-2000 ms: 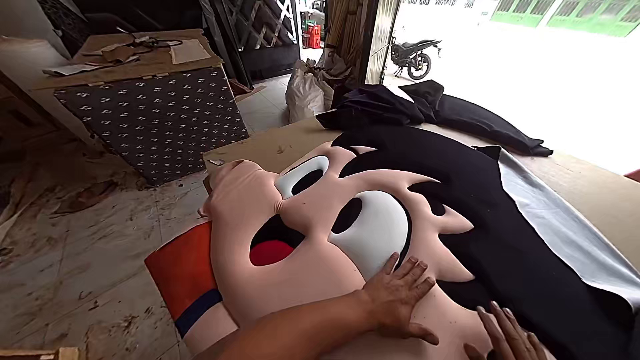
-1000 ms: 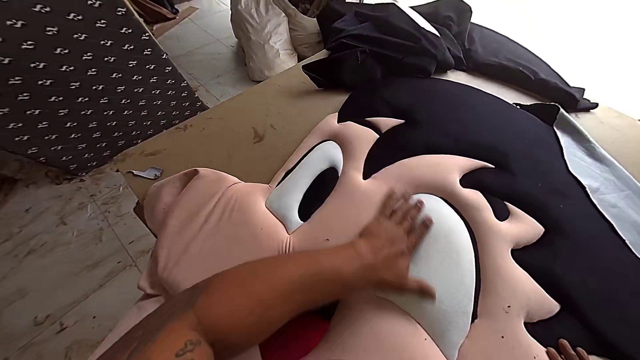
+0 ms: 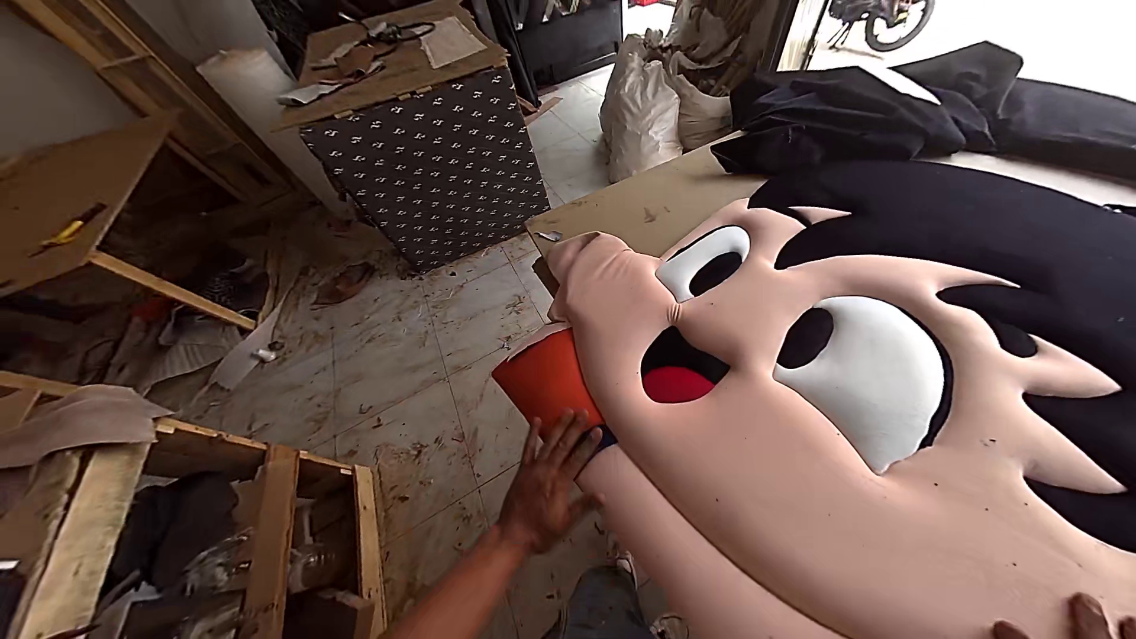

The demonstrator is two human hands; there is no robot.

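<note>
A large padded cartoon face of skin-toned fabric (image 3: 799, 444) lies on a table, with black hair pieces (image 3: 976, 213), a big white eye (image 3: 879, 373), a smaller white eye (image 3: 706, 262) and a red tongue (image 3: 679, 384) in a dark mouth. My left hand (image 3: 550, 484), fingers spread, rests at the lower edge of the orange padded piece (image 3: 541, 377), by a dark blue band. Only some fingers of my right hand (image 3: 1074, 621) show at the bottom right edge, on the skin-toned fabric; the rest is out of frame.
Black cloth (image 3: 852, 115) is heaped at the table's far side. Beyond the table edge stand a patterned dark box (image 3: 435, 169) and stuffed white sacks (image 3: 641, 115). A wooden crate frame (image 3: 271, 532) is at lower left, and a yellow-handled cutter (image 3: 69, 229) lies on a board. Scraps litter the tiled floor.
My left hand has moved from the big white eye to the orange piece at the face's left. The view has shifted, bringing the crate into sight.
</note>
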